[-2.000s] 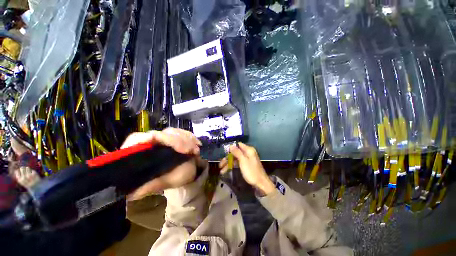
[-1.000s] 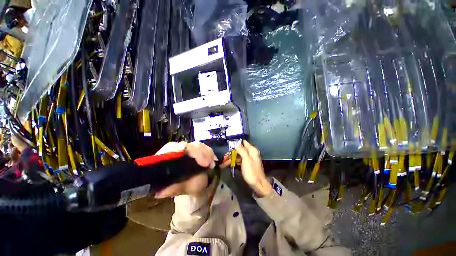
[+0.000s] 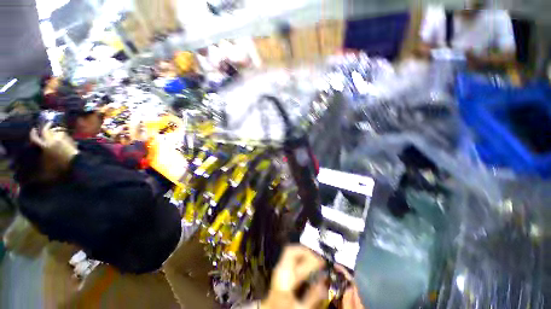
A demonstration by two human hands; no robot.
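Observation:
The view is heavily blurred. My left hand [image 3: 296, 274] is at the bottom centre with curled fingers near something dark and small that I cannot make out. My right hand [image 3: 349, 294] is partly cut off by the bottom edge, close to it. A small yellow piece shows between them. The black electric screwdriver [image 3: 302, 181], with a red strip, stands roughly upright above my left hand, its cord looping at the top; no grip on it is visible. The white screw feeder [image 3: 344, 211] is just beyond my hands.
Bunches of yellow-sleeved cable tails [image 3: 232, 199] hang left of the screwdriver. Dark parts [image 3: 417, 175] and clear film lie on the green mat [image 3: 393, 265]. A blue bin [image 3: 495, 133] is at the far right. A person in dark clothing [image 3: 103, 199] is at left; others are at the back.
The view has swung left and up, showing the line and people. The screwdriver has gone from lying in my left hand to roughly upright above it. My hands now sit low in the picture.

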